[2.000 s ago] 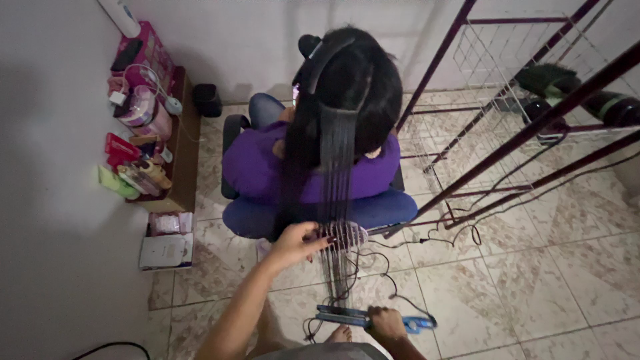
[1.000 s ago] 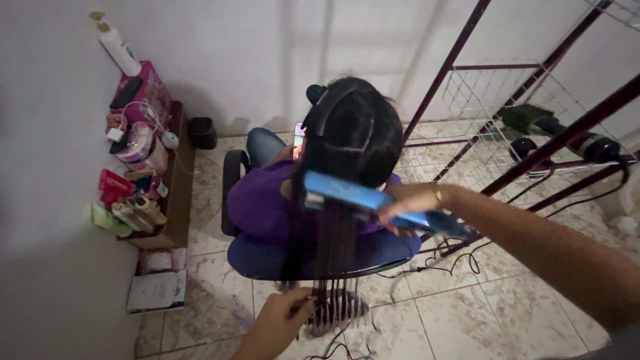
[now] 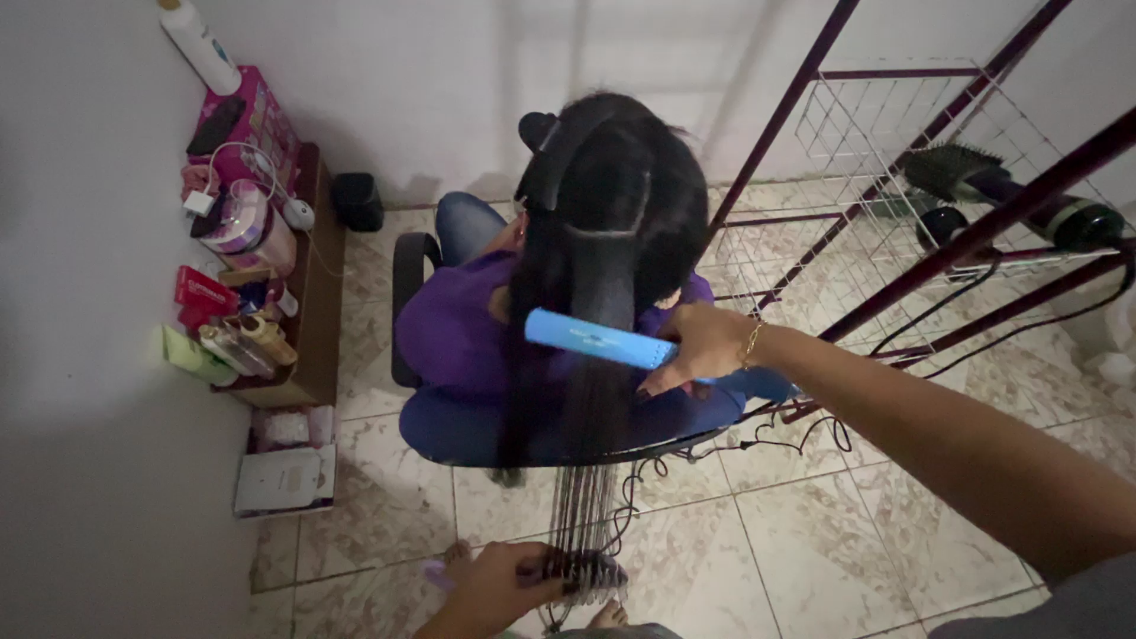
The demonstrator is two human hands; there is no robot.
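A person in a purple top (image 3: 444, 311) sits with their back to me, their long dark hair (image 3: 602, 293) parted, with a dark hair clip (image 3: 538, 131) at the upper left of the head. My right hand (image 3: 701, 346) grips a blue hair straightener (image 3: 599, 339), which lies across the hanging section at about shoulder height; whether its plates touch the hair all round is hidden. Lower down, my left hand (image 3: 501, 581) holds a hairbrush (image 3: 581, 572) with its bristles through the ends of that section, the strands spread between them.
A blue chair back (image 3: 461, 426) stands between the person and me. Bottles and tubes fill a brown shelf (image 3: 324, 328) at left. A maroon metal rack (image 3: 781, 115) at right holds a round hot-air brush (image 3: 1012, 195). Black cords (image 3: 754, 444) trail over the tiled floor.
Two seconds ago the straightener was near the hair ends, below the brush; one second ago it was up by the neck. Now it is slightly lower on the section. The brush is still at the ends.
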